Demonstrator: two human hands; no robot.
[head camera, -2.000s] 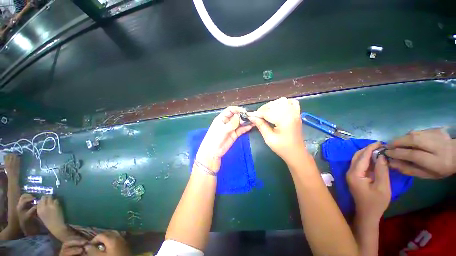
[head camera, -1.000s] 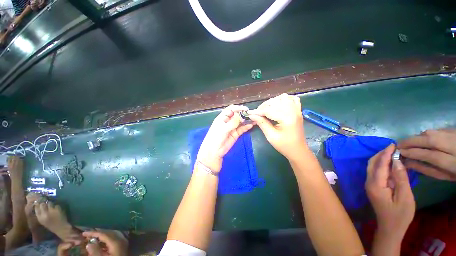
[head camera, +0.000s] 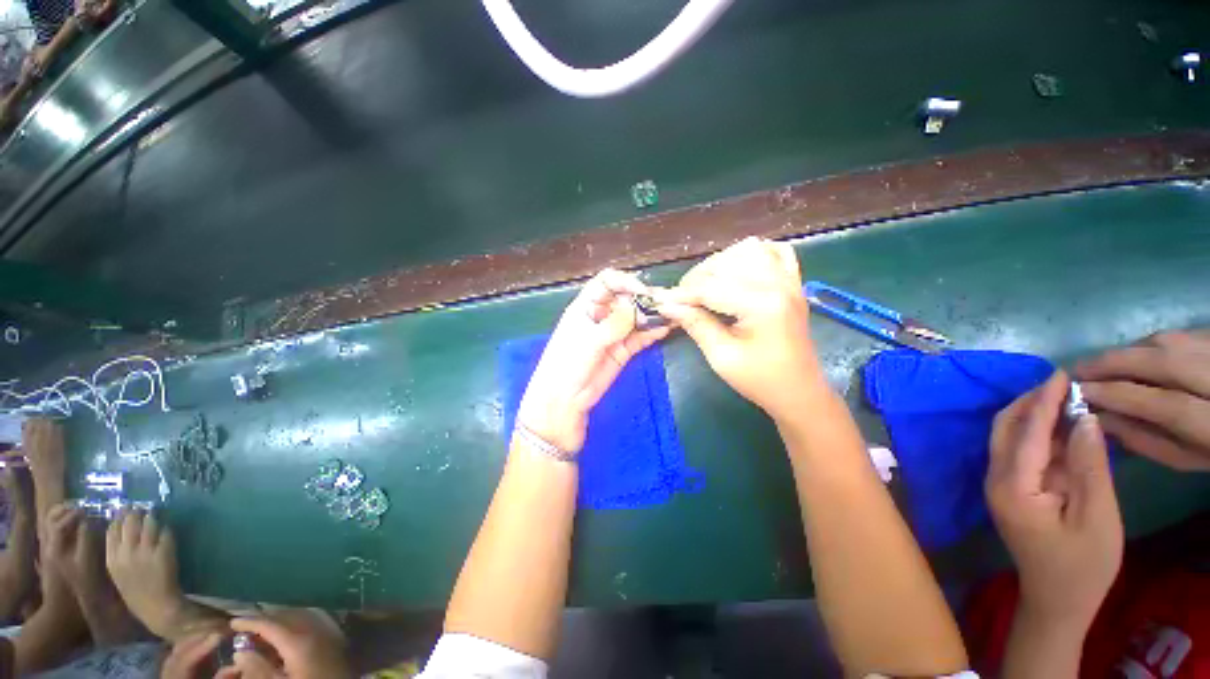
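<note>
My left hand (head camera: 584, 352) and my right hand (head camera: 746, 318) meet fingertip to fingertip over the bench, just behind a blue cloth. Between them is a small dark and silver electronic module (head camera: 646, 304), mostly hidden by the fingers. My left fingers hold it; my right thumb and forefinger pinch at its right side. Whether the right fingers hold a separate part cannot be seen. The folded blue cloth (head camera: 624, 431) lies flat under my left wrist.
Blue-handled snips (head camera: 869, 313) lie right, beside a bunched blue cloth (head camera: 942, 411). Another person's hands (head camera: 1062, 484) hold a silver part there. Loose boards (head camera: 348, 492) and white cables (head camera: 126, 387) lie left. The belt (head camera: 438, 146) carries a green board (head camera: 645, 194) and a module (head camera: 940, 112); a white hose (head camera: 597, 80) hangs above.
The boards and module on the belt have moved left. The neighbour's hands at right have shifted right with their part. My hands have stayed almost in place around the module.
</note>
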